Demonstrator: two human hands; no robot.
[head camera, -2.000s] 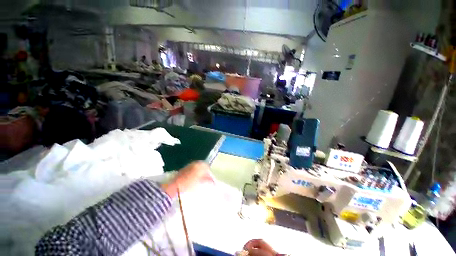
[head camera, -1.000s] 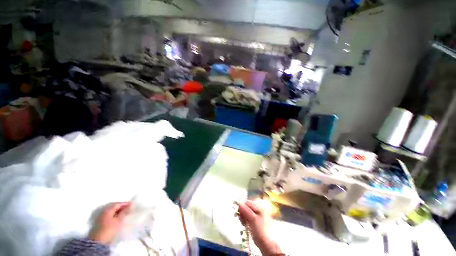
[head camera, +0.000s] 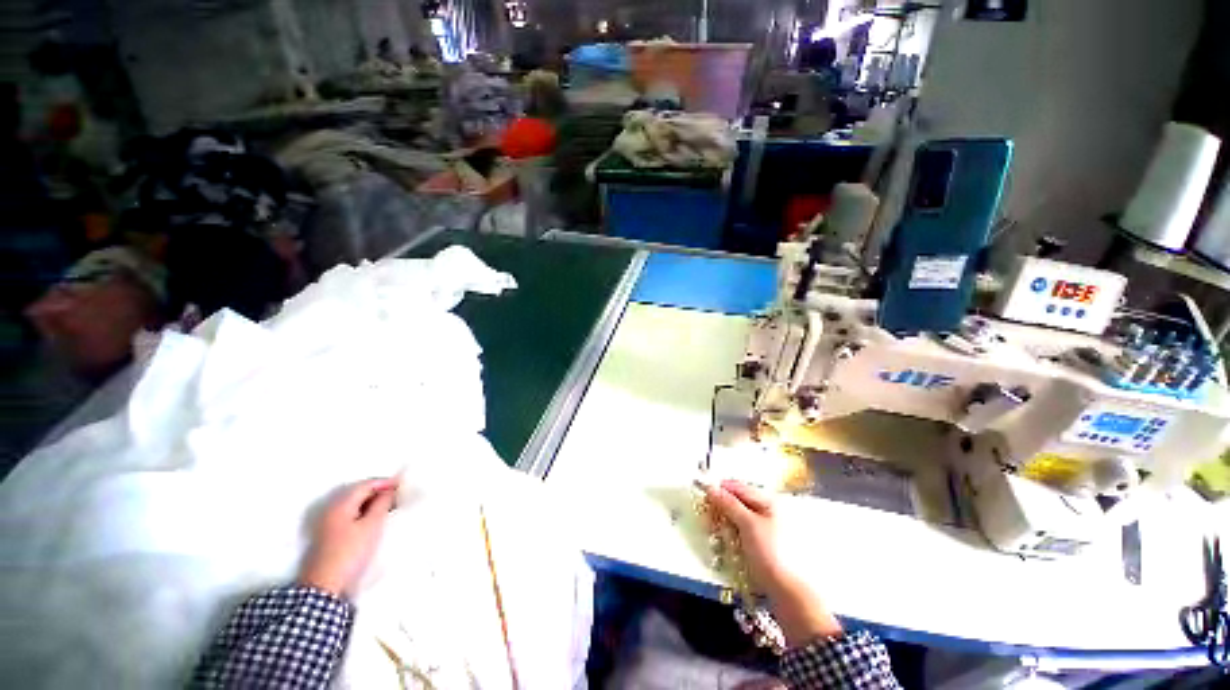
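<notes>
My left hand pinches the white fabric, a large heap at the left that hangs over the table's front edge. My right hand holds the patterned gold-brown and white trim between its fingertips, in front of the sewing machine. The trim hangs down past the table edge along my right wrist. The lit presser foot area lies just beyond my right hand; the hand does not touch it.
A teal phone stands above the machine head. A control box and a thread cone are at the right. Black scissors lie at the table's right edge. A thin orange-brown cord hangs mid-view. A dark green surface lies behind the fabric.
My left hand has drawn back from over the table to the fabric heap. My right hand has come up into view with the trim. The view has tilted down and turned right.
</notes>
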